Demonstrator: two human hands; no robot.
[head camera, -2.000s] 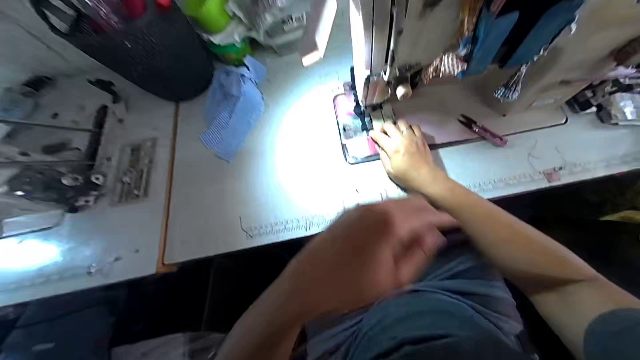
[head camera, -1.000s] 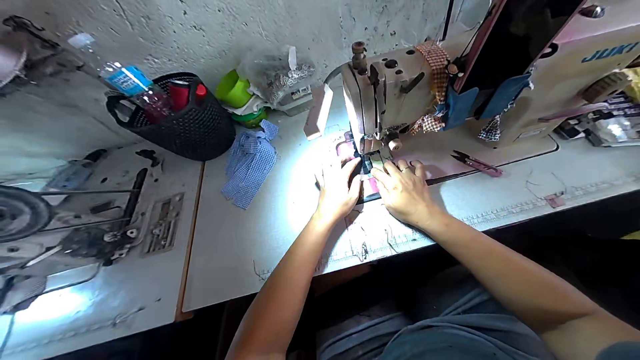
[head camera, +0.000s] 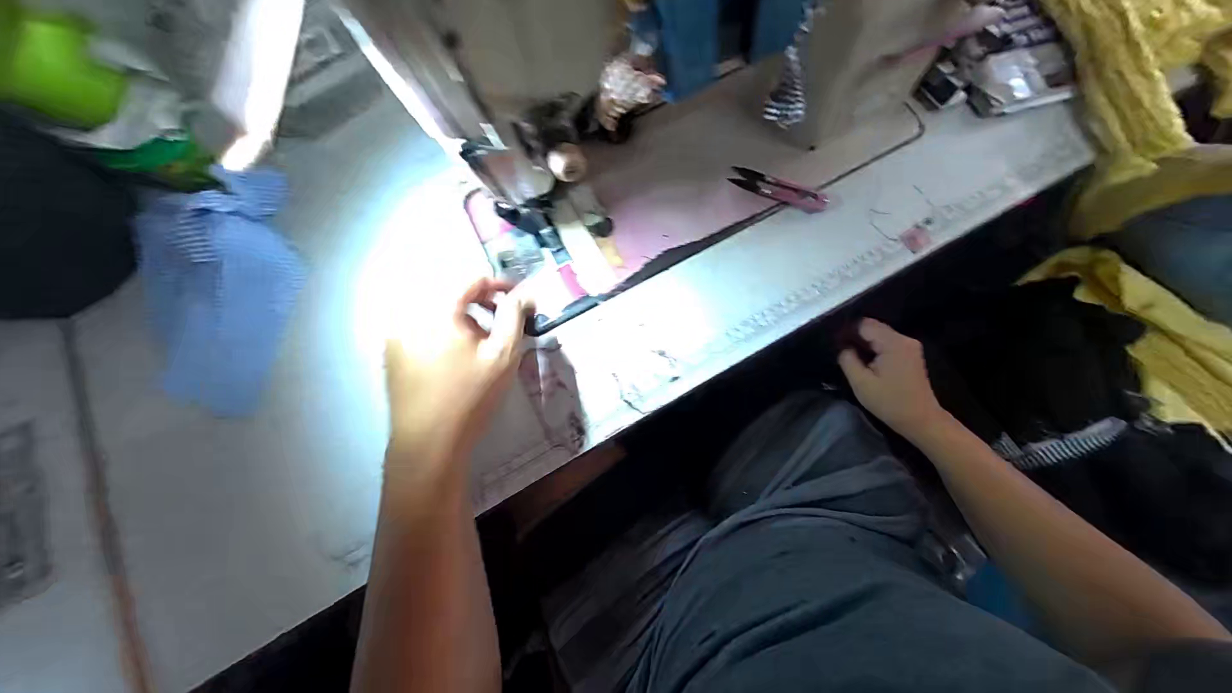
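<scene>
My left hand is on the lit table beside the presser foot of a sewing machine. Its fingertips are by a small dark edge at the needle plate; whether they grip anything is unclear. My right hand is low at the right, below the table's front edge, near black fabric; its fingers are curled, and what they hold, if anything, is hidden in shadow. Pink-handled thread snips lie on the machine bed, right of the needle area.
A blue checked cloth lies at the left, next to a dark basket and a green item. Yellow fabric hangs at the right. Loose threads and a ruler strip run along the table's front edge.
My right hand has left the needle area and moved down right, below the table edge. My left hand remains near the presser foot. The view has tilted downward.
</scene>
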